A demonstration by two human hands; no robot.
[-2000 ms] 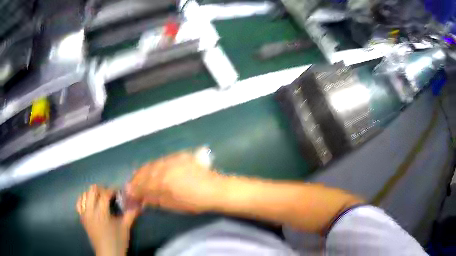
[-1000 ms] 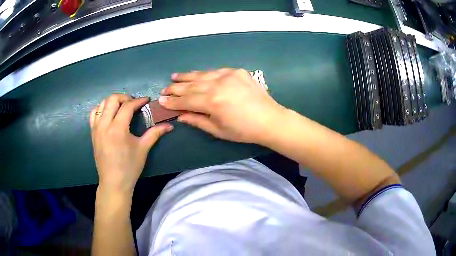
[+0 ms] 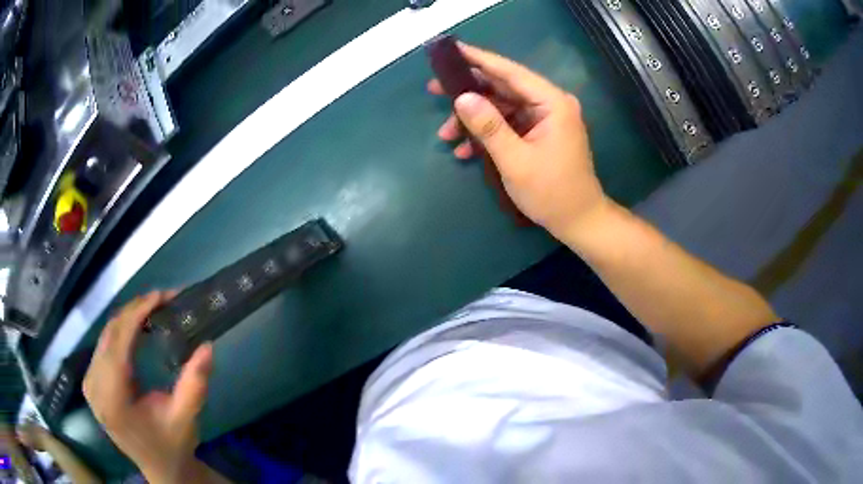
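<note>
A dark bar module [image 3: 244, 284] with a row of round marks lies slanted on the green bench. My left hand [image 3: 147, 388] is at its near left end, fingertips at one long edge and thumb at the other, with a gap between palm and bar. My right hand [image 3: 535, 142] is raised to the right, apart from the bar, and holds a reddish-brown sanding block [image 3: 456, 68] between thumb and fingers. The fingers partly hide the block.
Several stacked bar modules [image 3: 653, 64] stand side by side at the upper right. A white rail [image 3: 255, 118] curves behind the bench. A machine with a red emergency stop button [image 3: 69, 217] is at left. Another dark bar [image 3: 59, 389] lies at far left.
My right hand has lifted off the bar with the block and moved up and right. The bar now lies uncovered, its marked dark face showing. The view has turned.
</note>
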